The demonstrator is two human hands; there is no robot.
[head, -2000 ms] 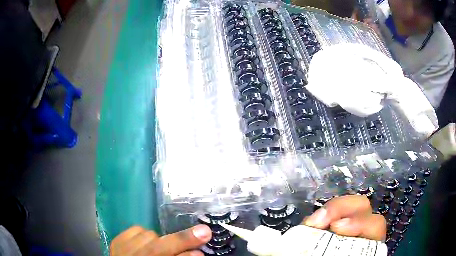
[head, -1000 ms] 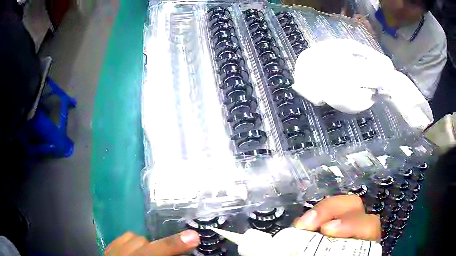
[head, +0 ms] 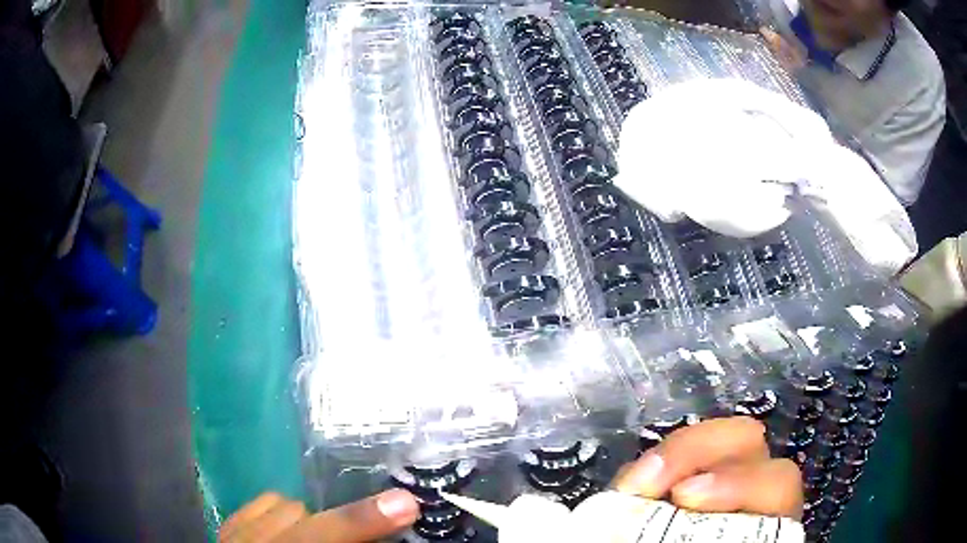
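My right hand (head: 721, 467) is closed around a white nozzle bottle (head: 647, 520) with a printed label, at the bottom of the view. The bottle lies tilted and its pointed tip reaches left to a black-and-silver round part (head: 435, 474) at the front of the tray stack. My left hand (head: 318, 523) is partly cut off by the bottom edge. Its index finger is extended, with the fingertip at the same column of round parts, beside the nozzle tip. Whether it presses a part is unclear. Clear trays (head: 573, 371) hold columns of black rings.
A white cloth or glove (head: 721, 159) lies on top of the trays. The green mat (head: 239, 265) runs along their left side. A blue stool (head: 117, 276) stands on the floor at left. A person in a white shirt (head: 891, 101) is at the upper right.
The trays and both hands have shifted somewhat left in the view. The nozzle tip stays at the same column of round parts. My right hand keeps its hold on the bottle.
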